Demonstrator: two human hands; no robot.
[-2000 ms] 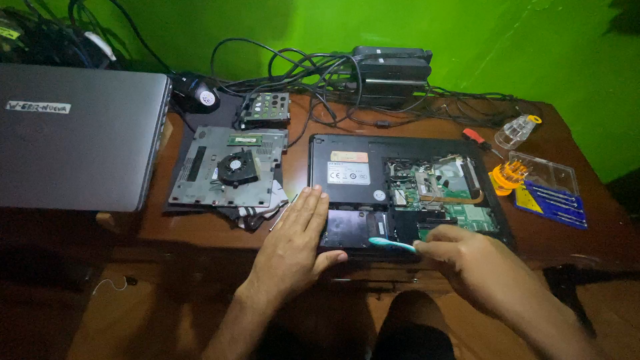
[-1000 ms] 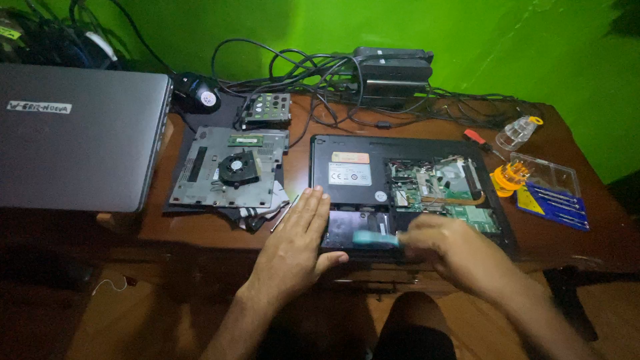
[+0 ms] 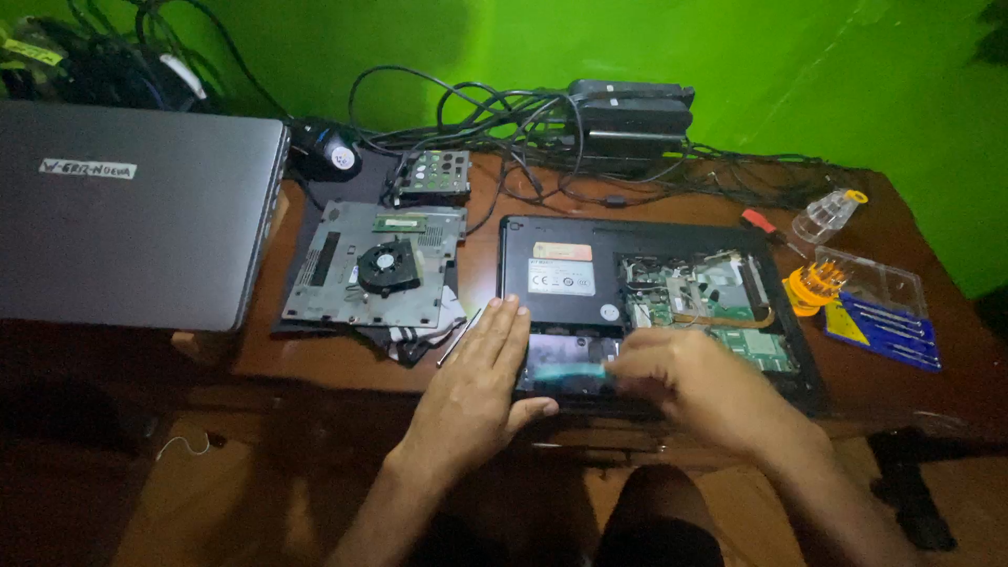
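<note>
An upturned black laptop base (image 3: 561,250) lies on the brown table, its circuit board (image 3: 752,349) exposed at the right. My left hand (image 3: 480,374) rests flat along the laptop's left edge, fingers together and thumb at the front corner. In my right hand (image 3: 685,374) is a teal brush (image 3: 568,371), probably a toothbrush, blurred by motion, over the bay at the laptop's front left. The brush's bristles cannot be made out. Left of my left hand lies a thin metal tool (image 3: 458,340), close to a grey bottom cover (image 3: 331,276) that bears a cooling fan (image 3: 389,266) and a memory module (image 3: 400,224).
A closed grey laptop (image 3: 134,228) fills the left side. Behind are a drive caddy (image 3: 431,175), tangled cables (image 3: 472,118) and black power adapters (image 3: 630,118). At right stand a red-handled screwdriver (image 3: 758,220), a clear bottle (image 3: 823,216), an orange bit holder (image 3: 807,291) and a blue screwdriver case (image 3: 890,335).
My right hand has moved left with the teal brush, from over the circuit board's edge to nearer the front left bay. My left hand has stayed in place.
</note>
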